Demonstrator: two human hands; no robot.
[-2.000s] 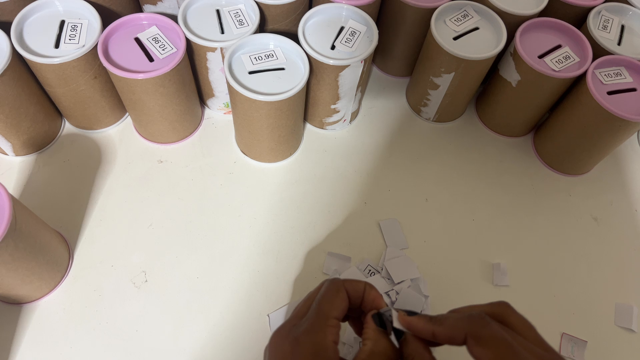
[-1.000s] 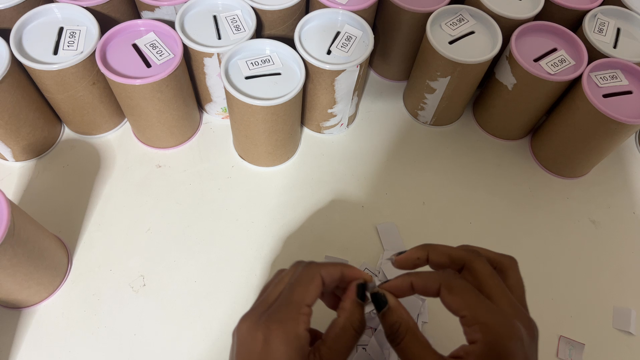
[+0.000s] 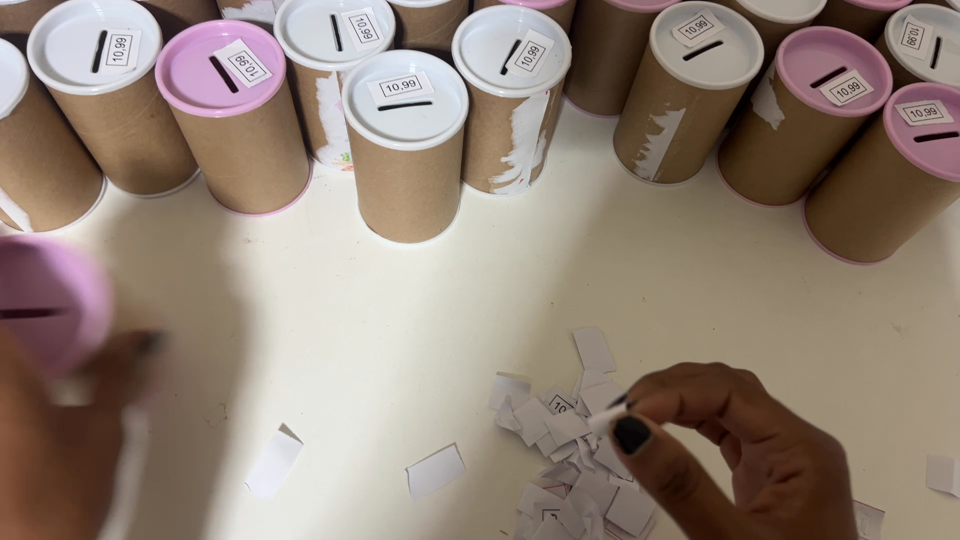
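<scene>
My left hand (image 3: 67, 435), blurred, is at a cardboard can with a pink slotted lid (image 3: 49, 300) at the left edge; its hold on the can is partly hidden. My right hand (image 3: 720, 442) pinches a small white paper piece (image 3: 606, 418) between thumb and finger. Just under and left of it lies a heap of small paper slips (image 3: 566, 429), a few with printing. Two single slips, one (image 3: 274, 461) toward the left and another (image 3: 436, 471) nearer the heap, lie on the white table.
Across the back stand several brown cardboard cans with slotted lids, such as a white-lidded one (image 3: 407, 184) and a pink-lidded one (image 3: 244, 150). Many lids bear printed price slips. Torn white paper clings to some walls (image 3: 660, 146). More slips (image 3: 940, 474) lie at the right.
My hands have parted: the left moved from the heap to the pink-lidded can at the left edge, while the right stays near the heap with a paper piece.
</scene>
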